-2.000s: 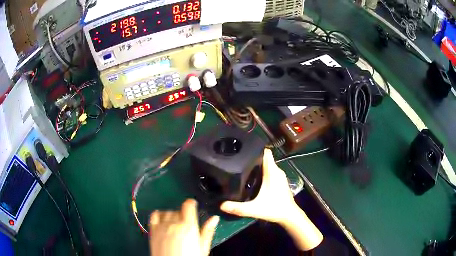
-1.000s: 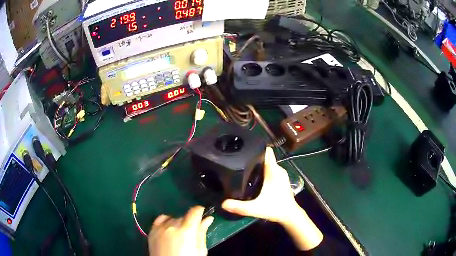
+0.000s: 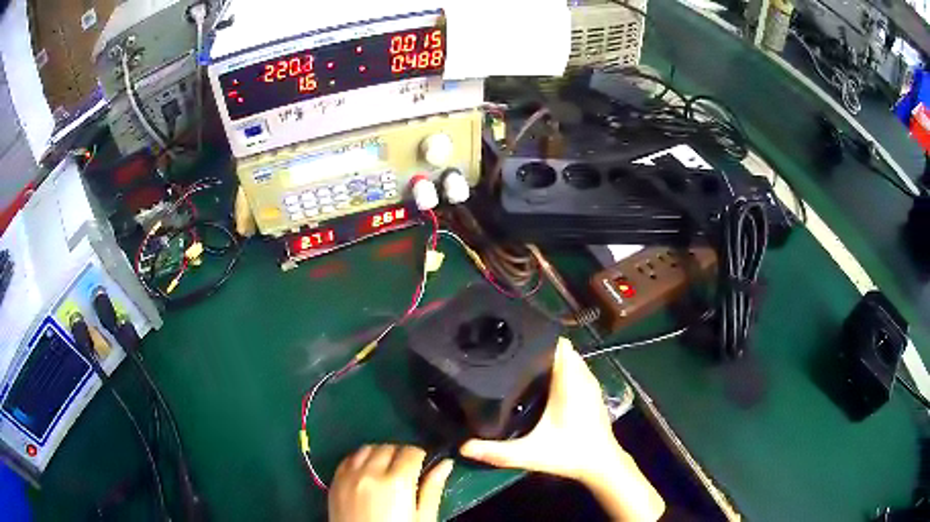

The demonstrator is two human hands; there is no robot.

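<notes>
A black power cube [image 3: 484, 352] stands on the green mat near the front edge, a round outlet facing up. My right hand [image 3: 561, 428] grips its right side and lower front. My left hand [image 3: 382, 484] is at the cube's lower left front, fingers closed on a small dark plug [image 3: 438, 459] that touches or nearly touches the cube; whether it is inserted is hidden. The thin red-white test lead [image 3: 321, 387] with yellow bands curves from the load's terminals to my left hand. The small dual display [image 3: 347, 237] shows red digits.
The power meter [image 3: 337, 66] sits on the cream electronic load [image 3: 306, 178] at the back. The white tester [image 3: 82, 316] is at left. Behind the cube are a brown extension socket [image 3: 653, 285], a black power strip [image 3: 612, 199] and a coiled cord [image 3: 744, 275]. Another black cube [image 3: 873, 357] is at right.
The view has shifted, so everything sits lower and further right. My left hand has closed on the plug at the cube. The small display went from about 2.5 to near zero and now reads 2.71.
</notes>
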